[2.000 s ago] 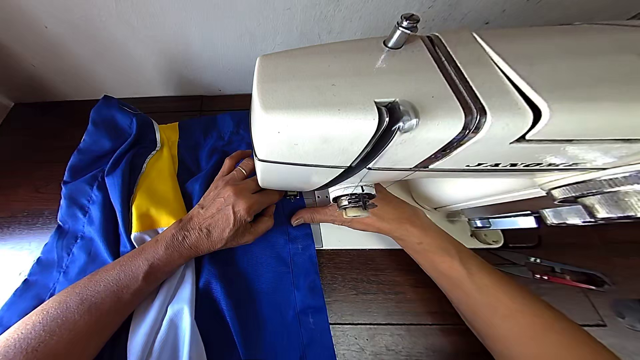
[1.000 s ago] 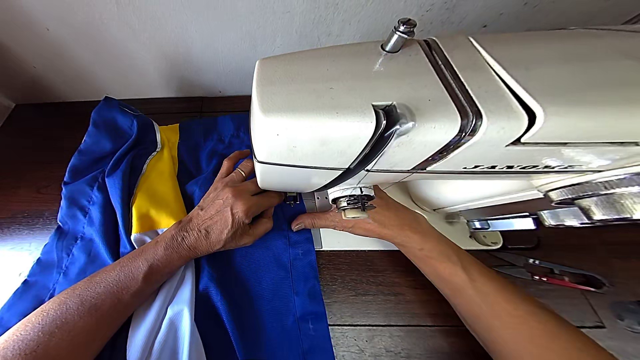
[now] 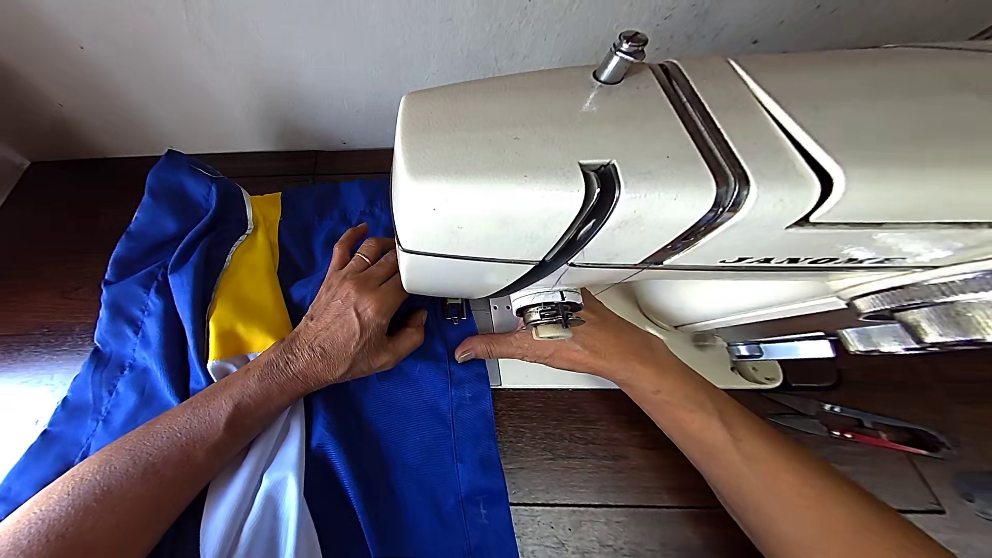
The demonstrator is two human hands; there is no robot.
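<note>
Blue fabric with a yellow panel and a white part passes under the head of a white Janome sewing machine. My left hand, a ring on one finger, rests bent on the blue fabric left of the presser foot; its fingertips are partly hidden by the machine head. My right hand lies over the machine bed, its thumb at the hemmed fabric edge near the foot. Its other fingers are hidden behind the tension dial, so its hold cannot be told.
Red-handled snips or pliers lie on the dark wooden table at the right, beyond my right forearm. A pale wall stands behind the table. The machine's bed extends beneath my right hand.
</note>
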